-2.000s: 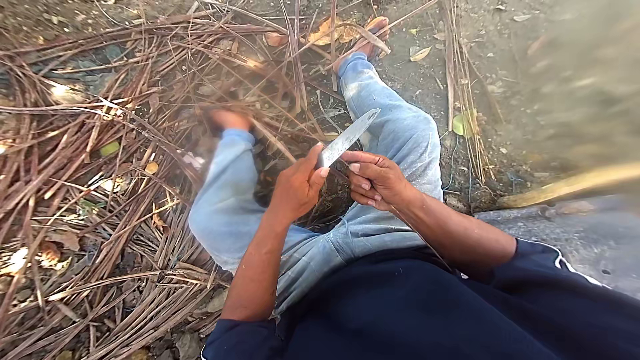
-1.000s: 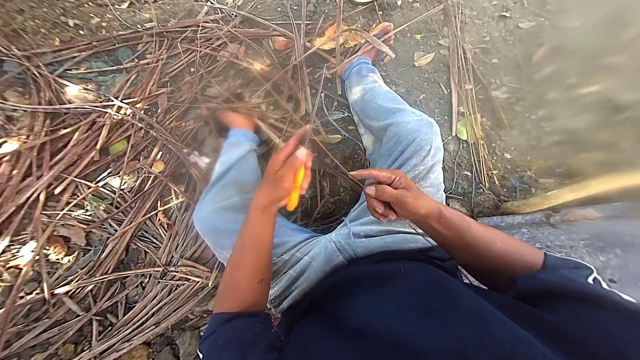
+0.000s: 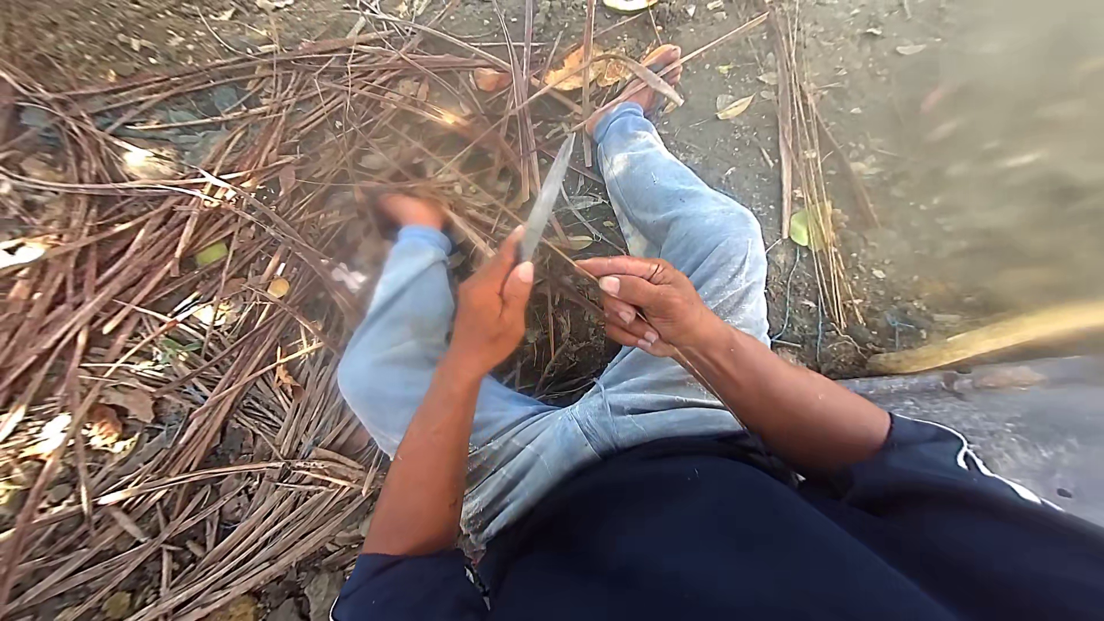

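My left hand [image 3: 493,310] is closed around a knife whose handle is hidden in the fingers. The metal knife blade [image 3: 549,197] points up and slightly right, away from my body. My right hand [image 3: 649,304] pinches a thin brown palm-leaf midrib [image 3: 709,385] between thumb and fingers. One end of this strip reaches up left toward the base of the blade; the other runs down along my right forearm to my lap. Whether blade and strip touch, I cannot tell.
Long dry leaf strips [image 3: 216,285] lie heaped on the left and around my bare feet. A small bundle of thin strips [image 3: 815,190] lies beyond my right knee. A pale pole [image 3: 983,338] and a grey surface [image 3: 1009,423] are at the right.
The orange knife handle, visible one second ago, is now hidden in my left hand, and the blade shows plainly. It points more steeply up than two seconds ago.
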